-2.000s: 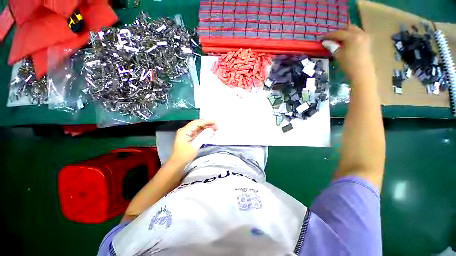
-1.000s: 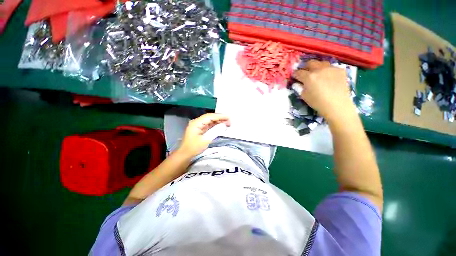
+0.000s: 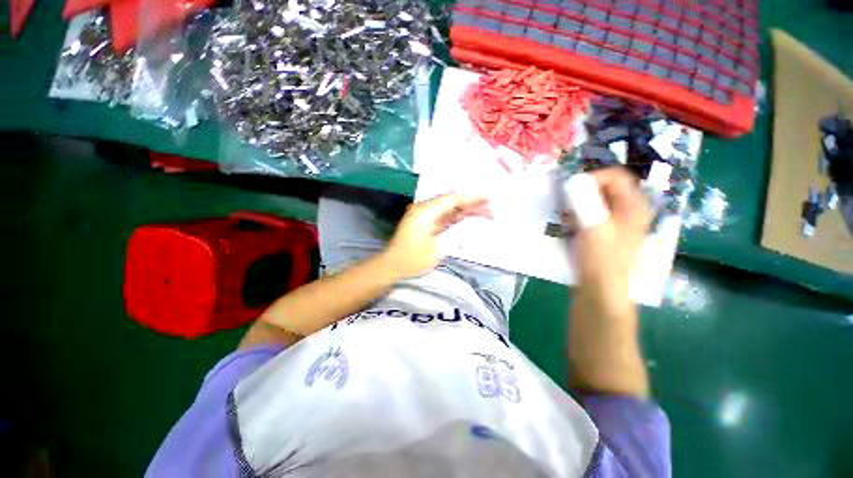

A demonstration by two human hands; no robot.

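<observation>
My right hand (image 3: pixel 613 219) is blurred over the lower part of the pile of small dark and pale plates (image 3: pixel 636 140), a white finger cot on its thumb; whether it holds a plate cannot be told. My left hand (image 3: pixel 432 231) is at the near left edge of the white work sheet (image 3: pixel 496 210), palm turned inward, fingers slightly bent; its fingertips are too blurred to show a held part. The loose pile of red strips (image 3: pixel 526 110) lies on the sheet, left of the plates. Behind both piles is the thick red stack (image 3: pixel 599 61) topped with grey rectangles in a close grid.
A heap of shiny metal clips (image 3: pixel 309 79) lies on clear plastic at the left, with red flat pieces (image 3: pixel 150 21) beyond. Brown cardboard (image 3: pixel 795 177) with more dark pieces is at the far right. A red stool (image 3: pixel 182 280) stands on the floor at the left.
My right hand has moved from the grey-covered stack to the plate pile, then back towards me. My left hand has moved a little right. The view has shifted, so the bench sits more tilted.
</observation>
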